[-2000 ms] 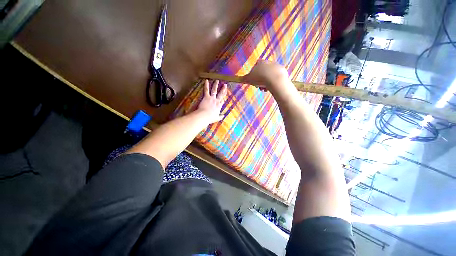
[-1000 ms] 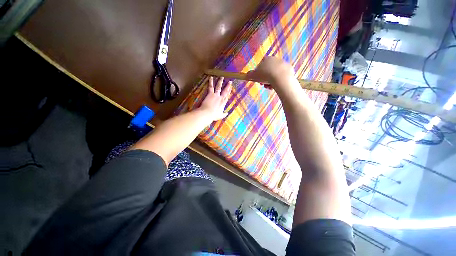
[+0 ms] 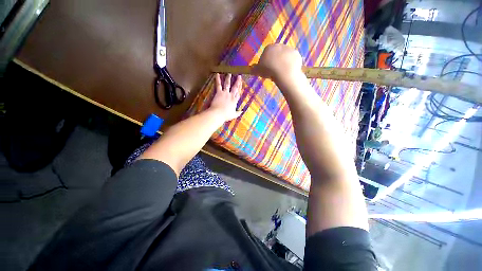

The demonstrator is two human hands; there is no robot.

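Plaid fabric [image 3: 264, 122] in orange, purple and turquoise lies in a thick lay on the brown table. My right hand [image 3: 278, 61] is closed in a fist around a wooden yardstick [image 3: 338, 73]. One end of the stick is at the fabric's left edge, and the other end reaches out to the right, past the fabric. My left hand [image 3: 226, 99] lies flat on the fabric just below the stick's end, fingers spread, holding nothing.
Fabric shears [image 3: 163, 58] with black handles lie on the brown tabletop [image 3: 100, 53] left of the fabric. A blue clamp [image 3: 152, 125] sits at the near table edge. Hanging cables [image 3: 441, 108] and bright strip lights show at the right.
The view has shifted slightly. The stick lies more level in the picture, and my right fist sits a little higher and further left. Both hands keep their places by the fabric's edge.
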